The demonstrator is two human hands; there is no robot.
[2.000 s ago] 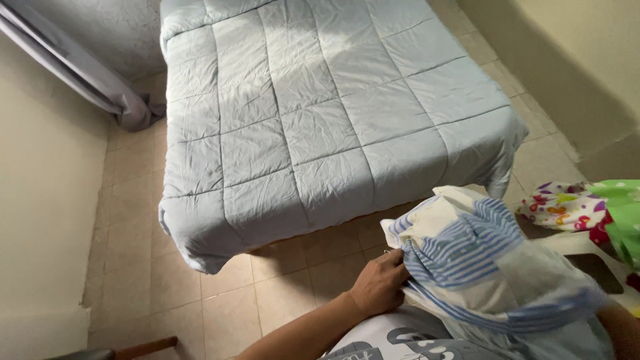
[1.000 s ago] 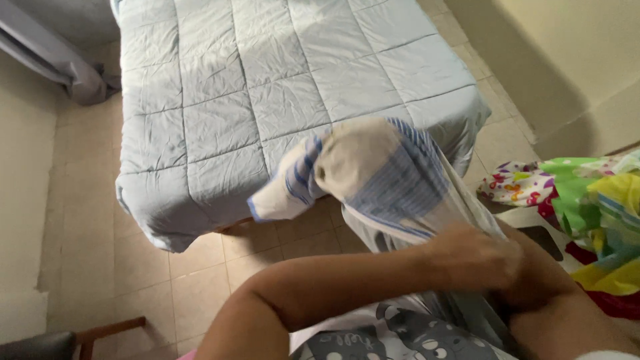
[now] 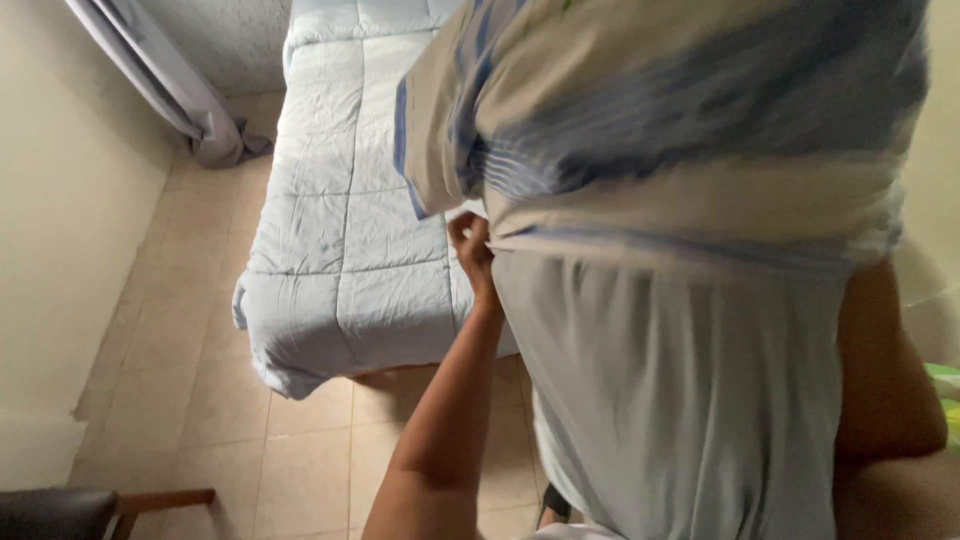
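Observation:
My left hand grips the edge of a large striped cloth, beige and blue, in front of the bed's near side. The cloth is raised and spread wide across the right half of the view. Below its striped part, a plain pale grey-white length hangs down in folds. My right arm rises at the right behind the cloth, and its hand is hidden by the fabric. Behind the cloth, a light blue quilted comforter covers the bed.
A grey curtain reaches the tiled floor at the upper left. A dark seat with a wooden part stands at the lower left. Green and yellow fabric shows at the right edge. One foot is partly visible below.
The striped cloth, bunched low near my body before, is now lifted and spread out. My left hand has moved out over the bed's near end. The cloth now hides much of the bed.

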